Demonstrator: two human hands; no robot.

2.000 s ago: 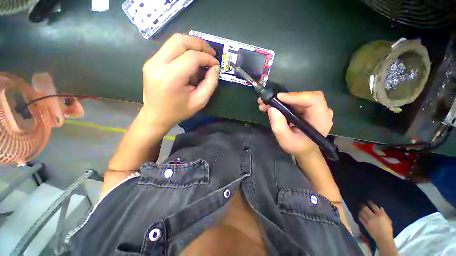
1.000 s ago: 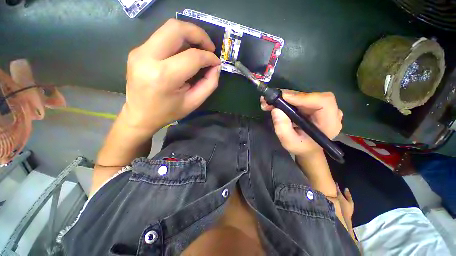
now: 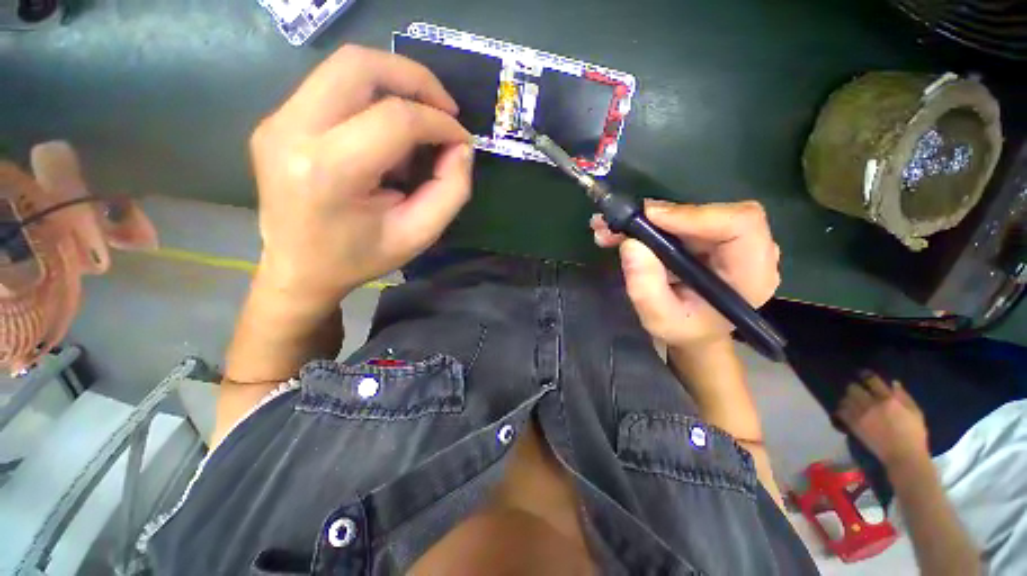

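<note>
An open phone unit with a white edge, dark panels and a red patch at its right end lies on the dark green bench. A yellow-orange flex strip shows at its middle. My right hand holds a black soldering iron like a pen, its metal tip at the lower middle of the unit beside the strip. My left hand is beside the unit's left part, thumb and index finger pinched together near its lower edge. Whether a thin solder wire is between them cannot be seen.
A round tan-brown pot with silvery bits stands at the right. Another white-edged unit is cut off at the top left. An orange fan is at the left edge. Another person's hand and a red stool are at lower right.
My left hand has moved left, away from the unit's middle. The iron has shifted slightly right and stays at the unit. The other person's arm has moved, and the red stool now shows lower down.
</note>
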